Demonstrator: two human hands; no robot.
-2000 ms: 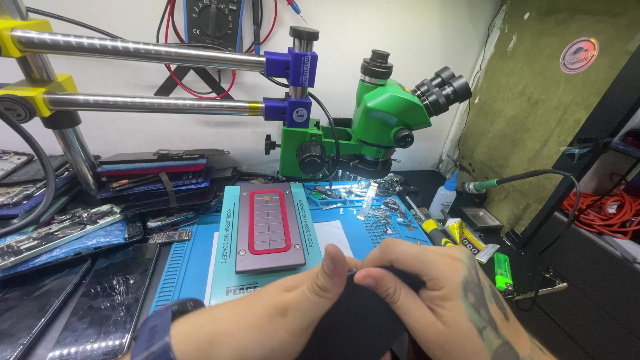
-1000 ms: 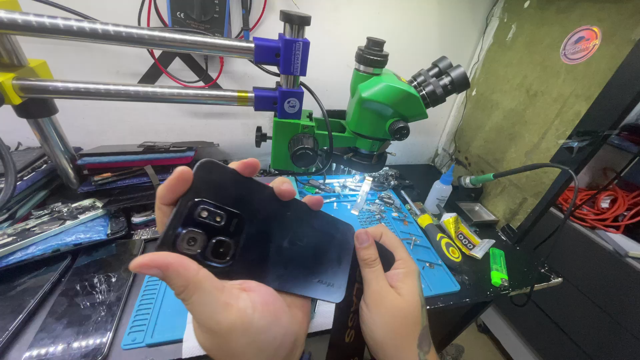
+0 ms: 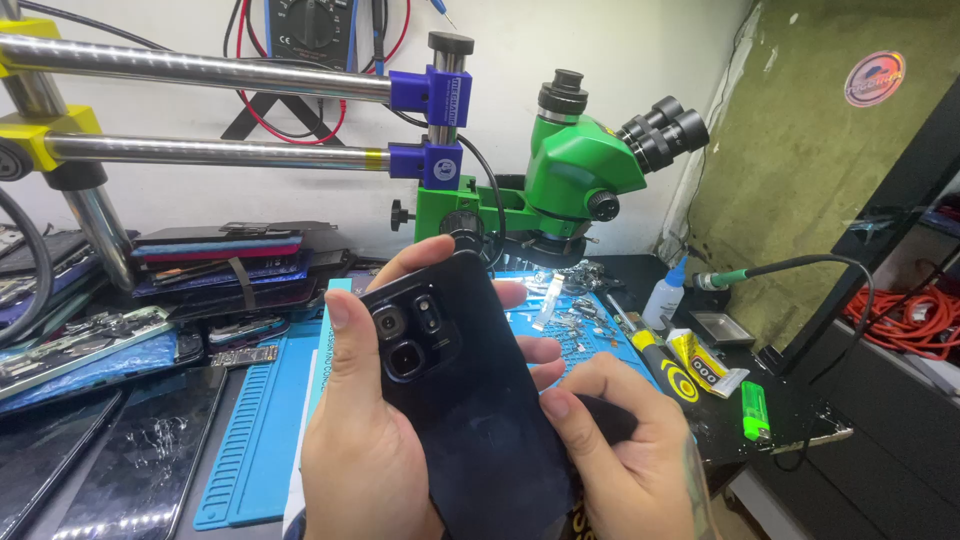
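Observation:
A dark smartphone [image 3: 480,405] stands tilted in the middle of the view, its back with the camera lenses turned toward me. My left hand [image 3: 367,420] is wrapped around it, thumb along the left edge and fingertips showing past the right edge. My right hand [image 3: 637,450] pinches at the phone's lower right edge with thumb and bent fingers; a dark piece [image 3: 611,420] shows at these fingers, and I cannot tell what it is. Behind the phone lies a blue repair mat [image 3: 251,450], partly hidden, with small metal parts [image 3: 581,322] on it.
A green microscope [image 3: 577,165] hangs from a metal boom arm [image 3: 225,150] behind the hands. Phones and phone parts [image 3: 225,262] are piled at left. At right are a dropper bottle [image 3: 664,300], a yellow-black screwdriver [image 3: 664,364], a glue tube [image 3: 705,364], a green lighter [image 3: 755,411] and a soldering iron [image 3: 720,280].
The phone, held tilted sideways a second ago, now stands more upright. Two seconds ago both hands were close together over a dark object, with a red-framed grey device visible behind them.

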